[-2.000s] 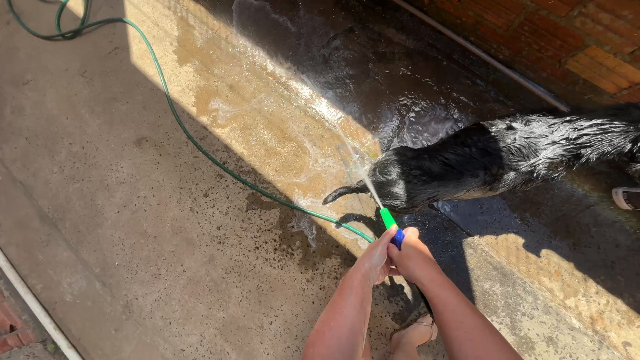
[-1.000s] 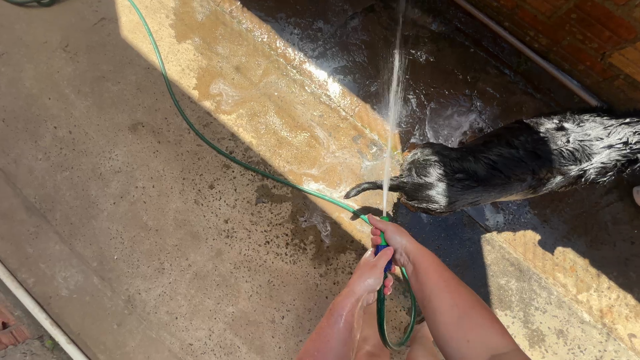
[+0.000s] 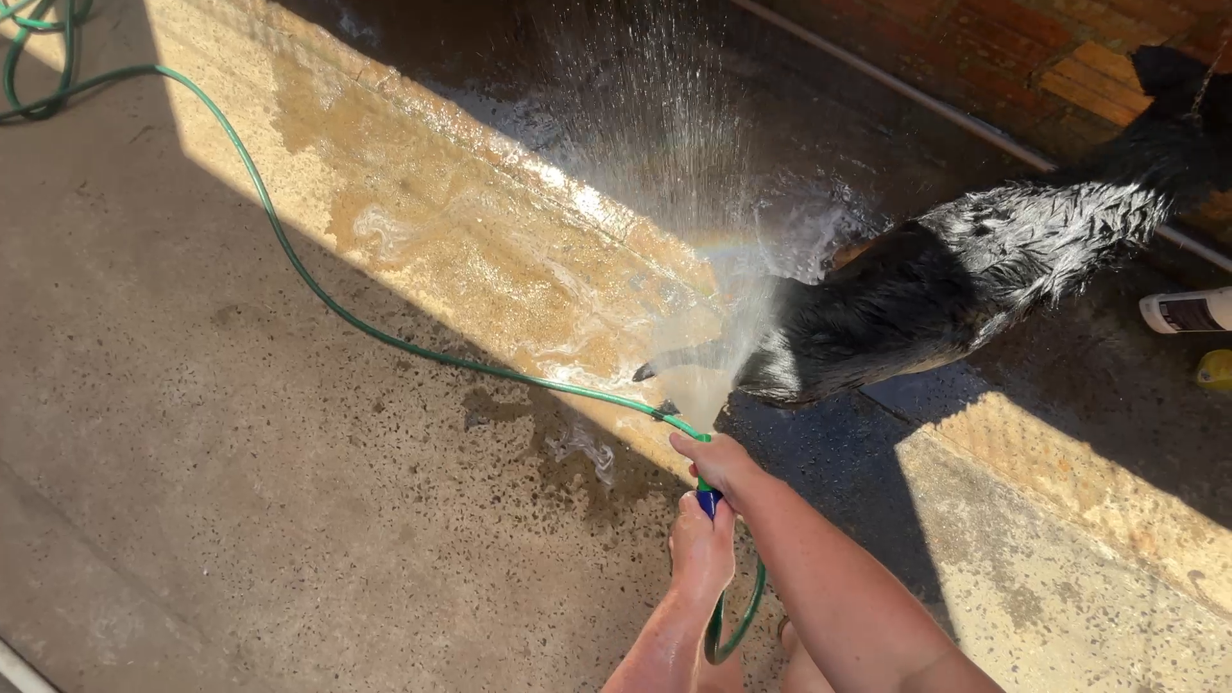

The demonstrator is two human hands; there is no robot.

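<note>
Both of my hands are on a green and blue hose nozzle point(image 3: 708, 499) at lower centre. My left hand point(image 3: 701, 544) grips its blue rear part, where the hose joins. Just ahead, my right hand point(image 3: 720, 467) is closed around the green front part. A wide fan of water point(image 3: 703, 385) sprays forward from the tip, over the dog's tail and rump. The wet black dog point(image 3: 885, 298) stands right of the spray, its head toward the upper right. A green garden hose point(image 3: 385, 337) curves over the floor and loops below my hands.
A brick wall point(image 3: 972, 48) with a pipe point(image 3: 905, 89) along its foot runs across the upper right. A white bottle point(image 3: 1189, 311) with a dark label and a yellow object point(image 3: 1215, 370) lie at the right edge. The concrete floor point(image 3: 241, 462) is wet and soapy near the dog.
The water has gone from a narrow jet to a wide fan. My right hand has moved forward along the nozzle since the earliest frame. The dog's head now shows at upper right.
</note>
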